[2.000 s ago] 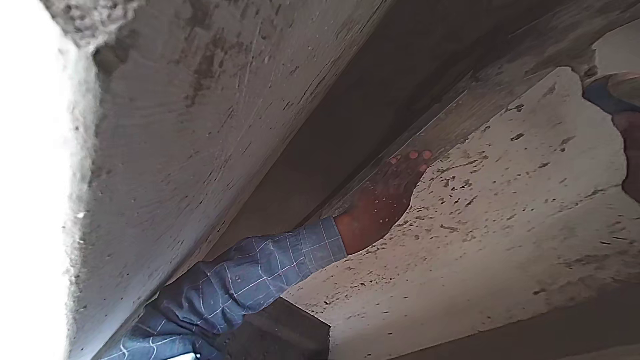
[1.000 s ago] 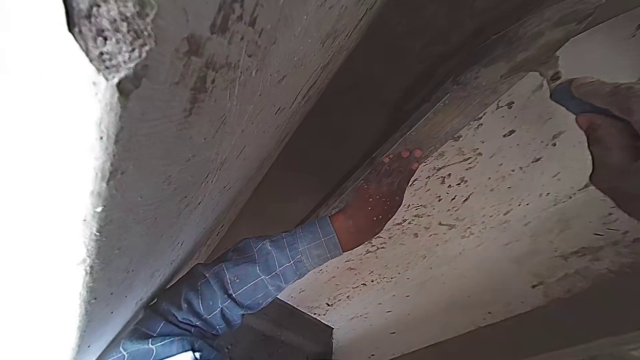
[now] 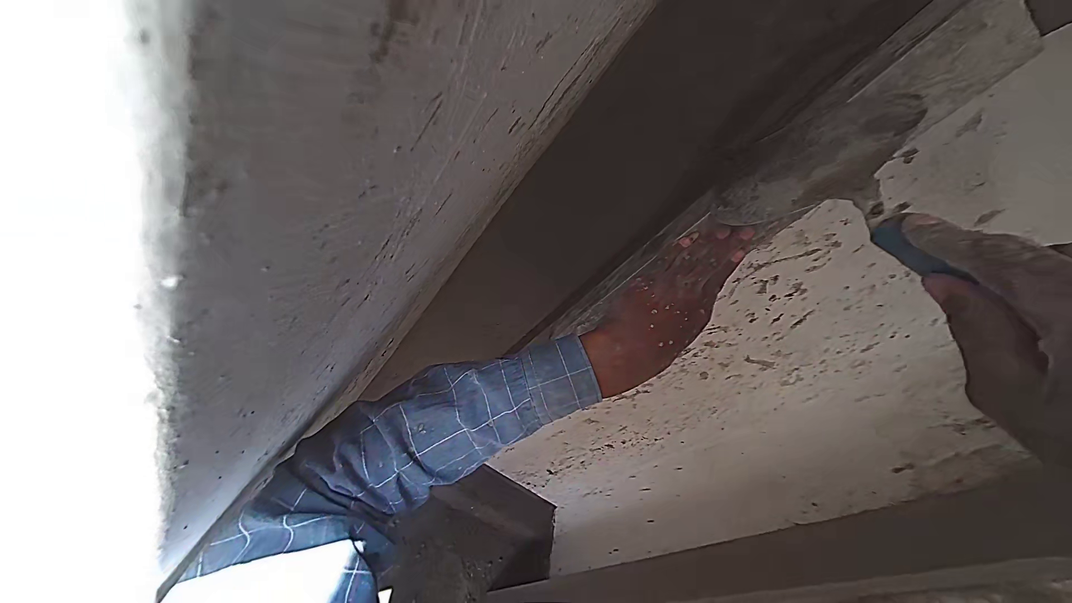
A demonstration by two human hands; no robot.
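Observation:
My left hand (image 3: 657, 318), in a blue checked sleeve (image 3: 452, 419), lies against a long grey strip (image 3: 620, 293) beside a pale, speckled plaster surface (image 3: 754, 377). Its fingertips rest near the strip's edge; pale specks dot the skin, and I cannot tell if the fingers grip the strip. At the right edge my right hand (image 3: 1005, 327), coated in grey, is closed on a blue handle (image 3: 913, 251). The tool's working end cannot be made out against the smeared grey mortar (image 3: 829, 159) just above.
A large rough concrete face (image 3: 335, 218) slants across the left, close to my left arm, with glare beyond it. A dark recessed band (image 3: 586, 167) runs between it and the strip. A dark block-like shape (image 3: 494, 528) stands below my forearm.
My right hand with the blue handle has come further into view, moving left and down. The left hand stays against the strip. The view has shifted slightly.

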